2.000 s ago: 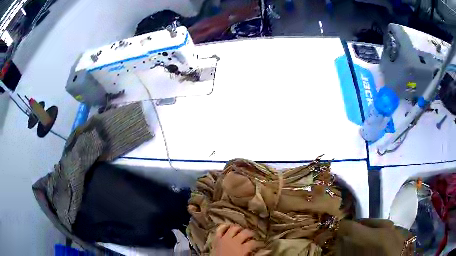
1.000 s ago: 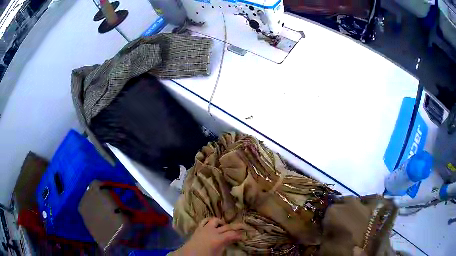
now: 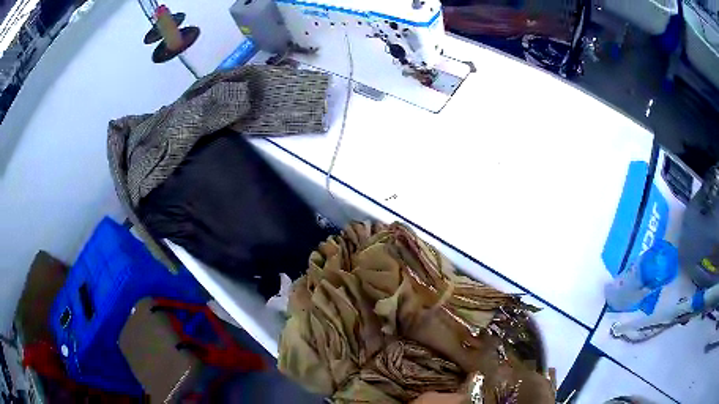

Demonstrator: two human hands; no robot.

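Observation:
A crumpled heap of khaki-brown garment pieces [image 3: 355, 292] fills the white tub in front of me. Metal zips with shiny teeth [image 3: 501, 327] show along its right side. A skin-toned patch at the bottom edge, on the heap, seems to be part of my left hand [image 3: 437, 398]; it is cut off and blurred, so its grip cannot be told. My right hand cannot be made out. A brown piece with a shiny edge [image 3: 524, 388] lies at the lower right of the heap, blurred.
The white sewing machine [image 3: 370, 24] stands on the white table [image 3: 504, 173]. Checked grey cloth [image 3: 189, 110] and black cloth [image 3: 229, 205] drape over the tub's left part. A blue crate [image 3: 110, 292] with brown and red items is at lower left. A blue-capped bottle [image 3: 642, 276] stands right.
The view has swung left and down from the machine table. My left hand has gone from the heap's front left towards the bottom edge. The brown zip piece at right has dropped lower.

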